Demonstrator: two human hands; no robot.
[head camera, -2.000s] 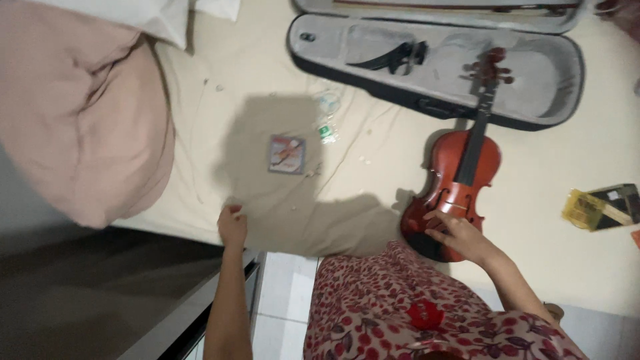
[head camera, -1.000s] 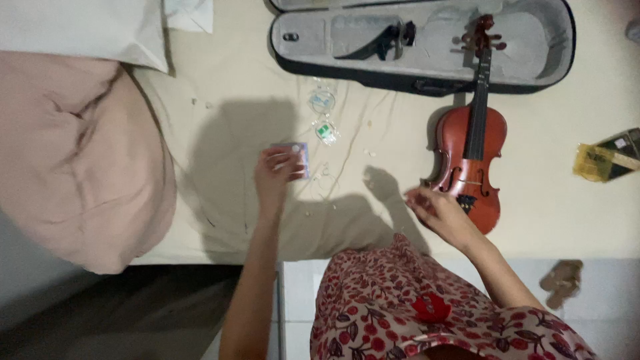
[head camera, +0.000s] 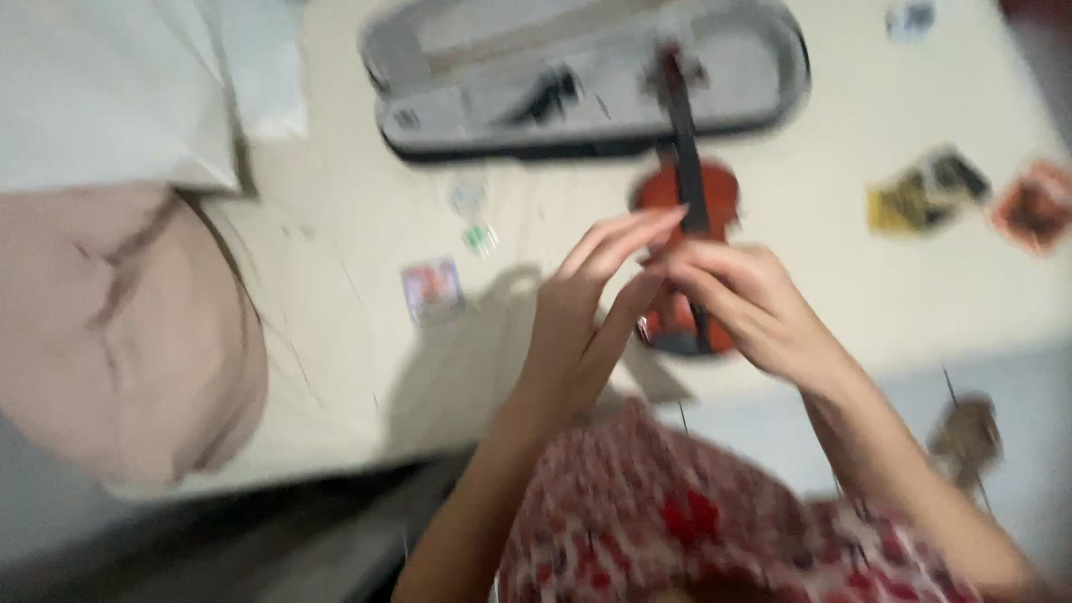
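Observation:
A red-brown violin (head camera: 720, 197) lies on the pale bed sheet, its scroll reaching over the grey lining of the open violin case (head camera: 603, 126). My left hand (head camera: 586, 293) and my right hand (head camera: 745, 310) meet above the violin's body, fingertips touching or nearly so. Blur and the fingers hide whether anything small is between them. Part of the violin's body is covered by the hands. Left of my left hand lies a small square packet (head camera: 432, 290), with a small green-marked piece (head camera: 480, 239) above it. A black item (head camera: 544, 96) rests in the case.
A pink-beige cushion (head camera: 126, 335) and white bags or cloth (head camera: 109, 92) are on the left. To the right lie a yellow and black packet (head camera: 909, 201) and an orange one (head camera: 1036, 207). Beyond the bed's near edge, a brown object (head camera: 967, 440) is on the floor.
My left hand was over the square packet one second ago and has moved right to meet my right hand above the violin. The packet still lies on the sheet. The view has shifted.

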